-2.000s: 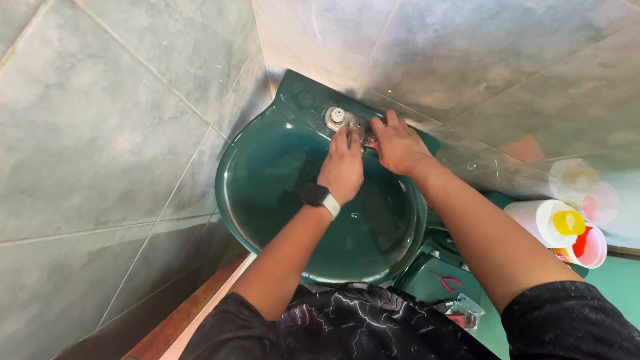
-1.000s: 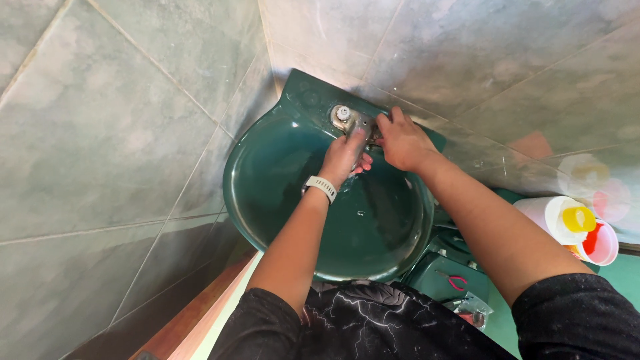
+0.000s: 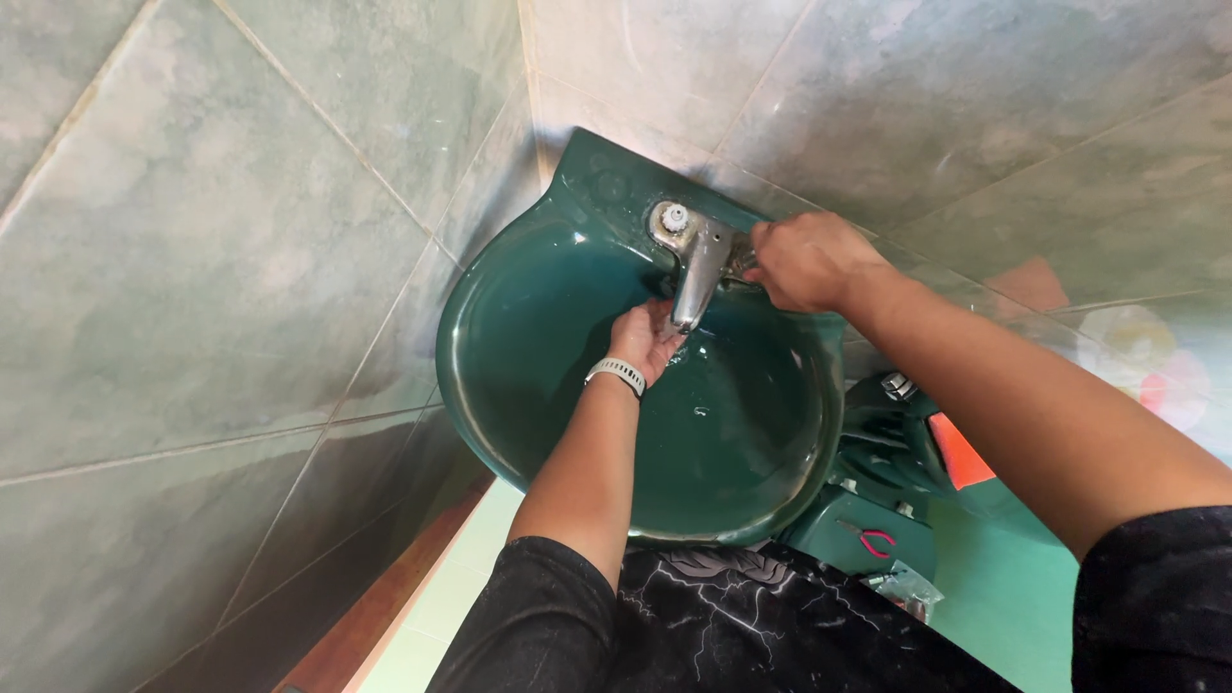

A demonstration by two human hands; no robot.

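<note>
A metal two-handle faucet (image 3: 703,265) stands on the back deck of a green ceramic washbasin (image 3: 500,404). My left hand (image 3: 647,337), with a pale watch band at its wrist, is cupped under the spout tip, where some water seems to show. My right hand (image 3: 808,260) is closed around the faucet's right end; its fingers hide whatever handle or stem is there. On the faucet's left end a white valve piece (image 3: 675,218) is exposed, with no handle over it.
Tiled walls (image 3: 289,241) meet in the corner behind the basin. At the lower right, pliers with red handles (image 3: 874,541) and a clear plastic bag (image 3: 910,587) lie on a green toilet lid (image 3: 828,529). An orange object (image 3: 960,452) is beside the toilet tank.
My left hand has moved down from the faucet body to below the spout tip. My right hand stays at the faucet's right end. The white and pink containers are out of view.
</note>
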